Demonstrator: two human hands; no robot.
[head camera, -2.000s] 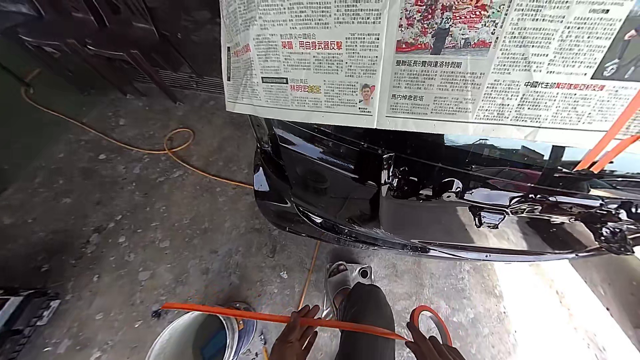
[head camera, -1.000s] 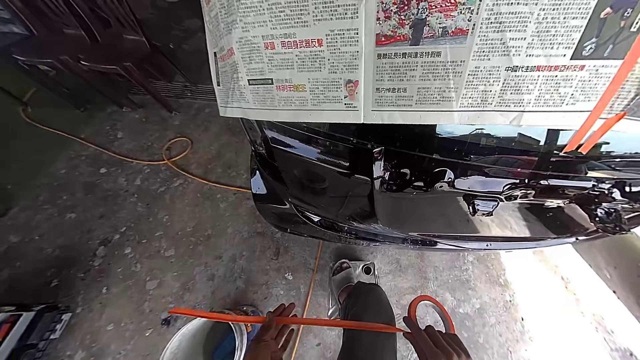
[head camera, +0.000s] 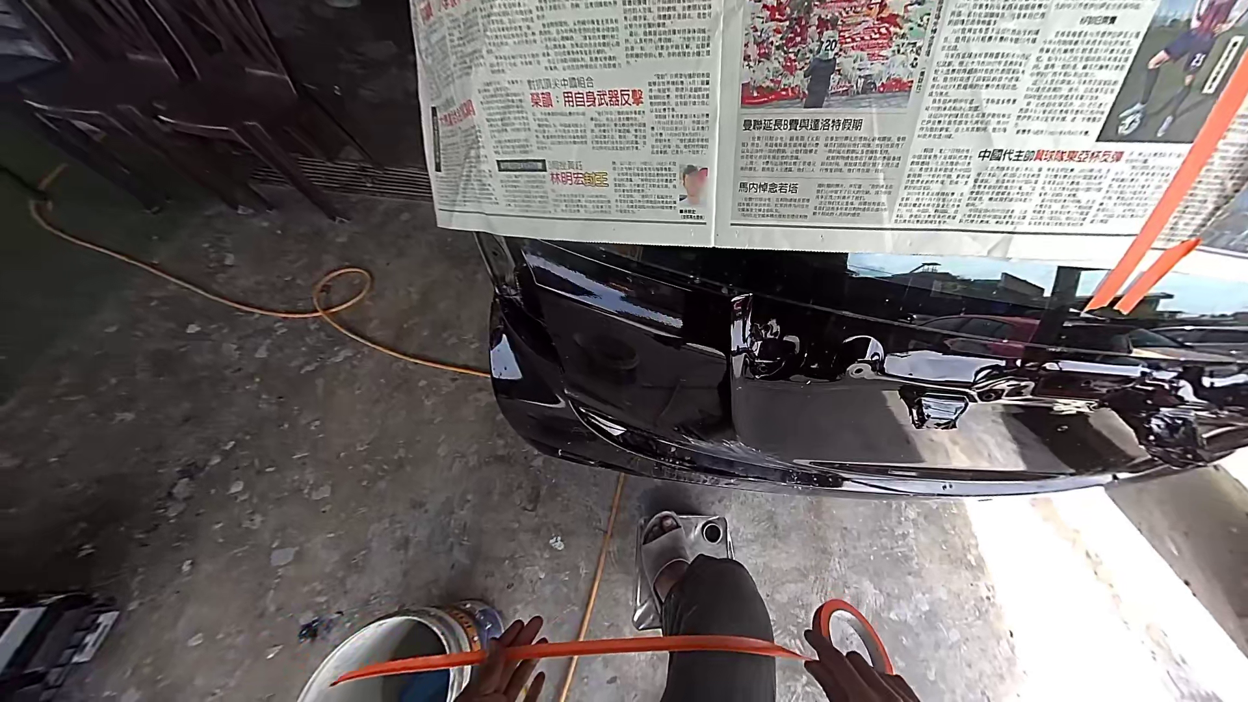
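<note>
A long strip of orange masking tape (head camera: 624, 645) stretches level across the bottom of the head view. My left hand (head camera: 507, 665) is against the strip with its fingers spread, and the strip's free end extends left past it over a bucket. At the right end of the strip, my right hand (head camera: 853, 671) touches the orange tape roll (head camera: 868, 624), which stands up behind its fingers; how the fingers grip it is partly hidden. Beyond both hands, newspaper sheets (head camera: 726, 210) cover the upper part of a glossy black car's rear (head camera: 643, 380), with orange tape strips (head camera: 1160, 214) at the right.
A white bucket (head camera: 336, 648) stands at lower left, beside a smaller can (head camera: 475, 619). My sandaled foot (head camera: 665, 551) rests on a metal can (head camera: 707, 536). An orange hose (head camera: 419, 359) crosses the concrete floor. Dark chairs (head camera: 224, 112) are at upper left, and a black case-like object (head camera: 58, 634) is at lower left.
My left hand has shifted left along the strip since two seconds ago, and its fingers are more spread. The right hand stays by the tape roll.
</note>
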